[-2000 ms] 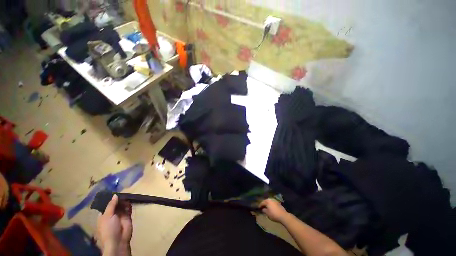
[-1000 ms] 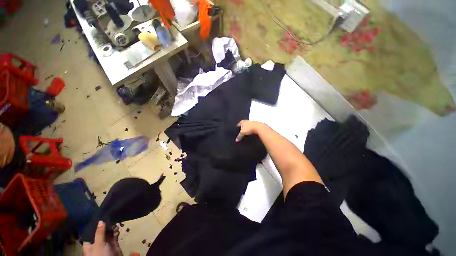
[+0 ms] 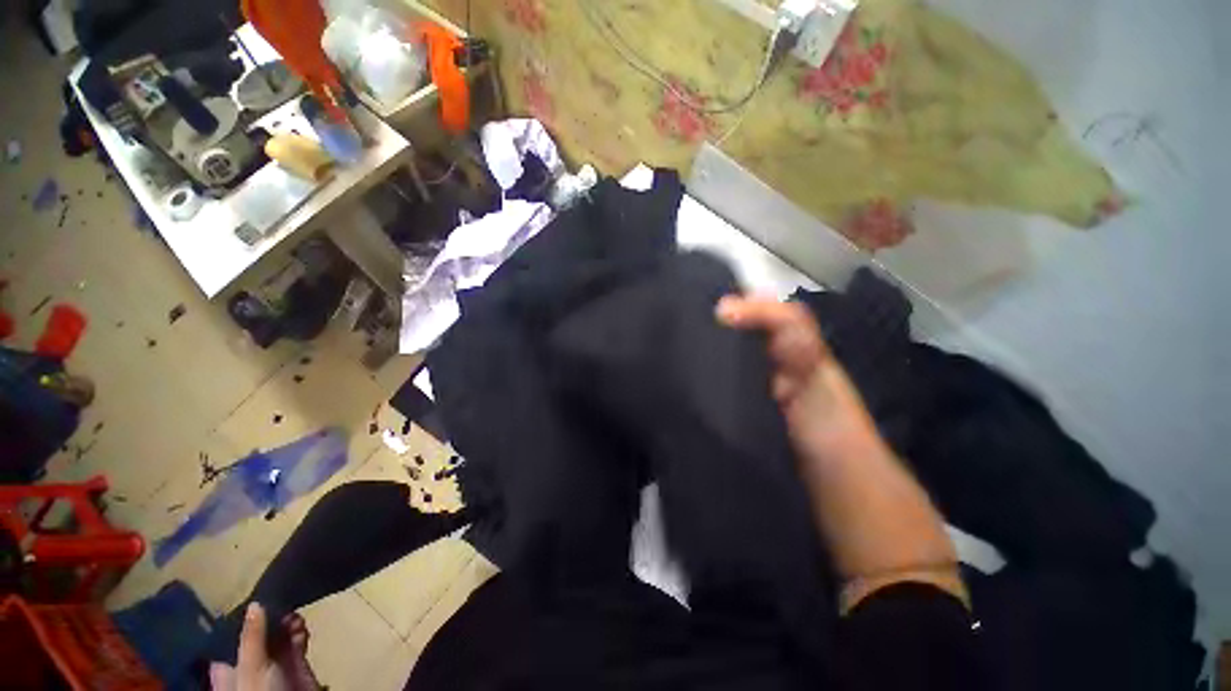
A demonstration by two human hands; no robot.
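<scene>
My right hand (image 3: 797, 354) holds up a large black cloth panel (image 3: 675, 392) by its upper right edge, and the panel hangs in folds over the white table (image 3: 740, 249). My left hand (image 3: 265, 653), at the bottom left edge of the picture, holds another black cut panel (image 3: 338, 540) that stretches out over the floor. The fingertips of my left hand are partly cut off and blurred. More black panels (image 3: 520, 277) lie in a heap behind the raised cloth.
A white table (image 3: 209, 263) with a machine (image 3: 203, 128) and orange cloth (image 3: 290, 47) stands upper left. Red crates (image 3: 68, 648) are lower left. Blue film (image 3: 257, 493) and scraps lie on the floor. A black pile (image 3: 1013, 419) lies right, by the floral wall (image 3: 878, 101).
My right hand has moved right and lifted a black panel from the heap it was resting on. My left hand still holds its panel. The view has shifted slightly.
</scene>
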